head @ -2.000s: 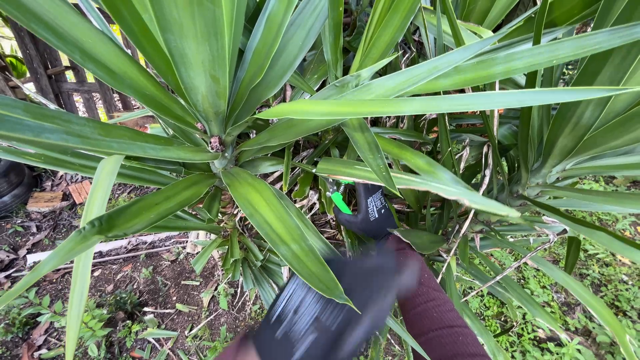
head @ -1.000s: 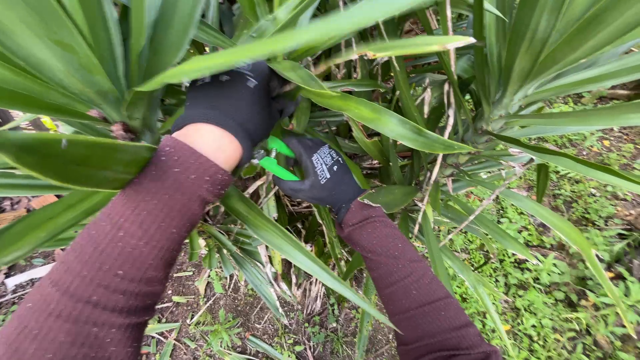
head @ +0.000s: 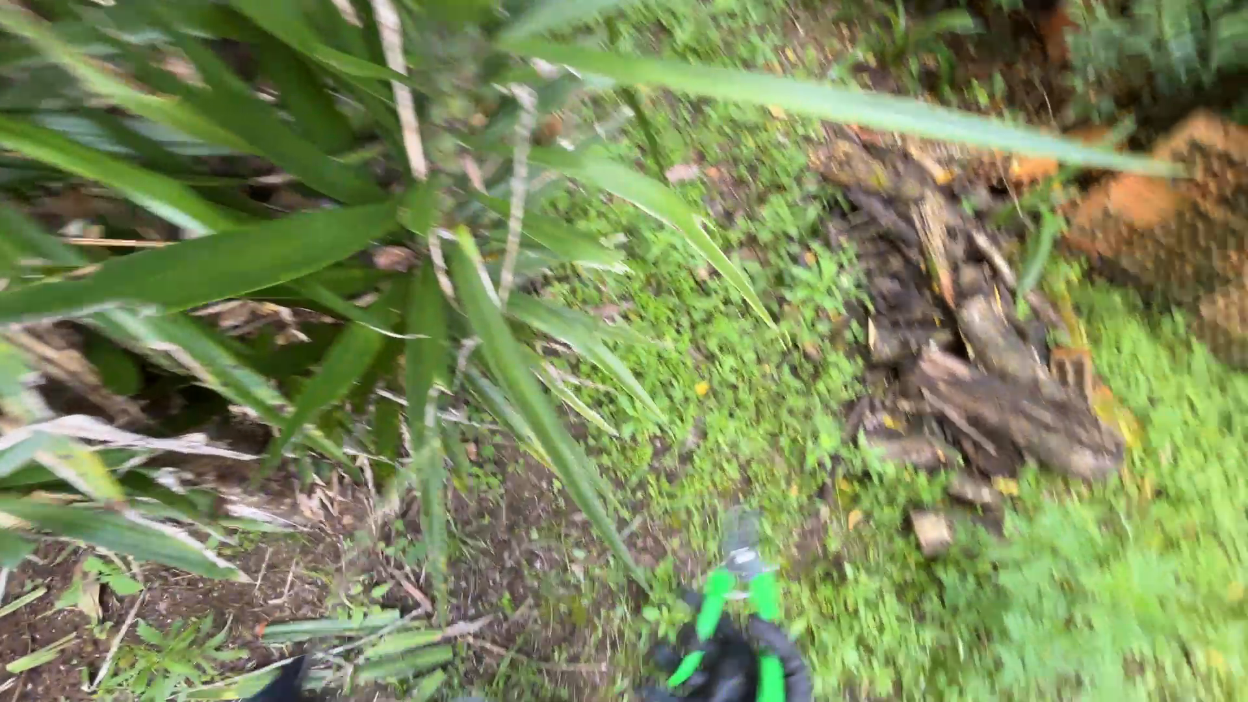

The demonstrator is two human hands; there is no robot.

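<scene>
My right hand [head: 726, 663], in a black glove, is at the bottom edge, right of centre, closed around green-handled pruning shears [head: 743, 575]. The metal blades point up and away over the grass and are blurred. At the bottom left only a dark tip of my left hand [head: 280, 682] shows, too little to tell its state. A plant with long sword-shaped green leaves [head: 526, 390] fills the left and upper left, its lower leaf tips hanging above my hands.
Cut green leaves [head: 390, 648] lie on bare soil at the lower left. A heap of broken, rotting wood [head: 1004, 390] lies on low green weeds to the right. Orange-brown blocks or stones [head: 1150, 205] sit at the upper right.
The view has swung far to the right. Both hands have come out of the leaves to the bottom edge; the green shears remain in my right hand.
</scene>
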